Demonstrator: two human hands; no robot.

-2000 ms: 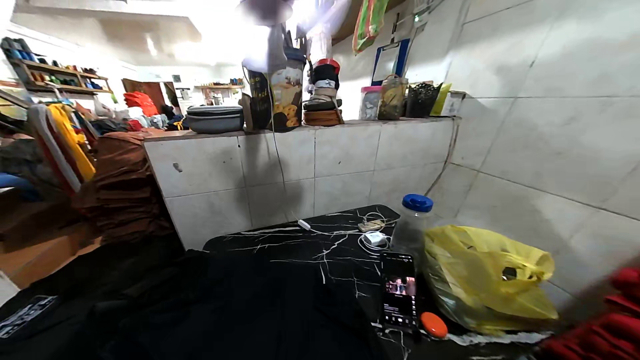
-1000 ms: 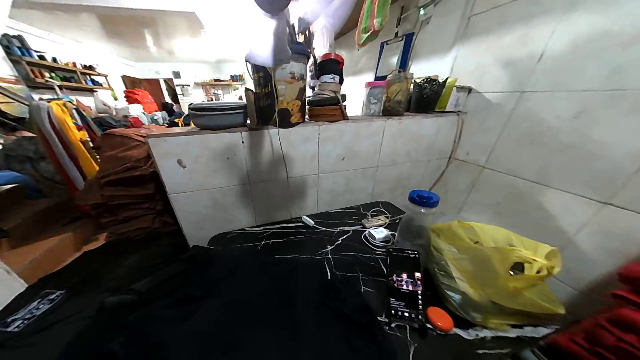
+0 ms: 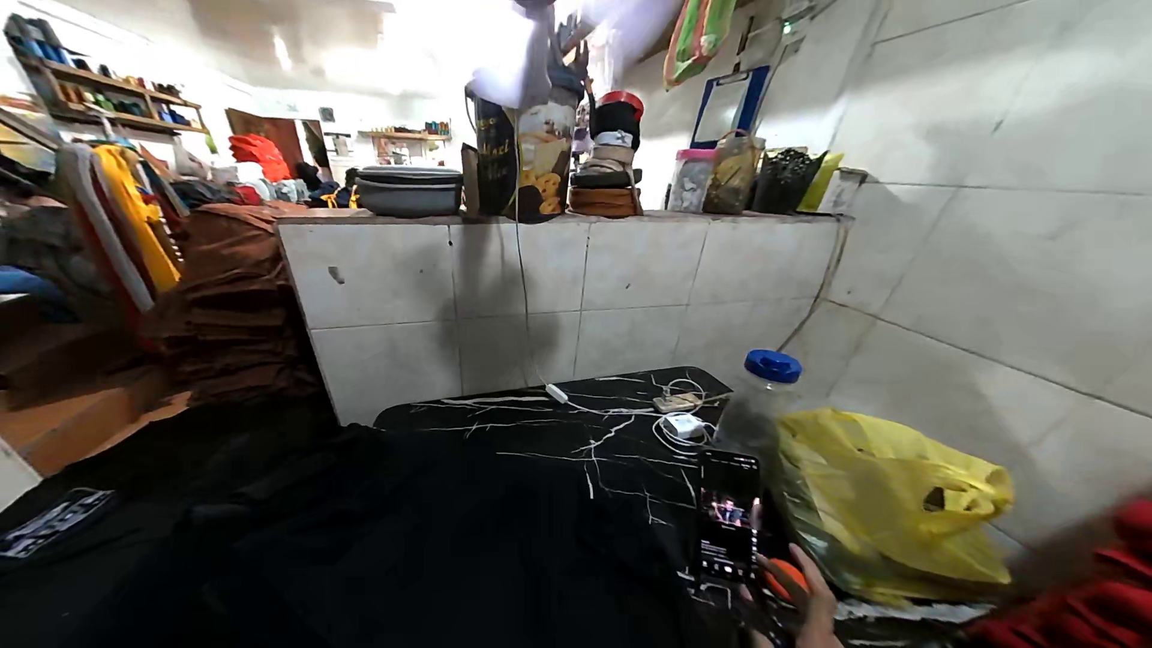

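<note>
My right hand (image 3: 810,598) reaches in at the lower right, its fingers around an orange round object (image 3: 786,580) beside a smartphone (image 3: 729,517) with a lit screen. Whether the fingers grip the orange object or the phone's lower edge I cannot tell. My left hand is out of view. Black cloth (image 3: 432,540) covers much of the near table. Behind the phone stands a clear plastic jar with a blue lid (image 3: 772,365), and a yellow plastic bag (image 3: 891,504) sits at its right. A white charger (image 3: 682,426) with a coiled cable lies on the black, white-veined tabletop (image 3: 540,441).
A low tiled wall (image 3: 504,270) rises behind the table, with a grey case (image 3: 409,191), tins, jars and stacked rolls along its top. Brown folded cloth (image 3: 238,306) is piled at the left. Red fabric (image 3: 1080,585) lies at the lower right.
My right hand has come into view at the lower right, by the phone and the orange object. Neither earlier frame shows a hand there.
</note>
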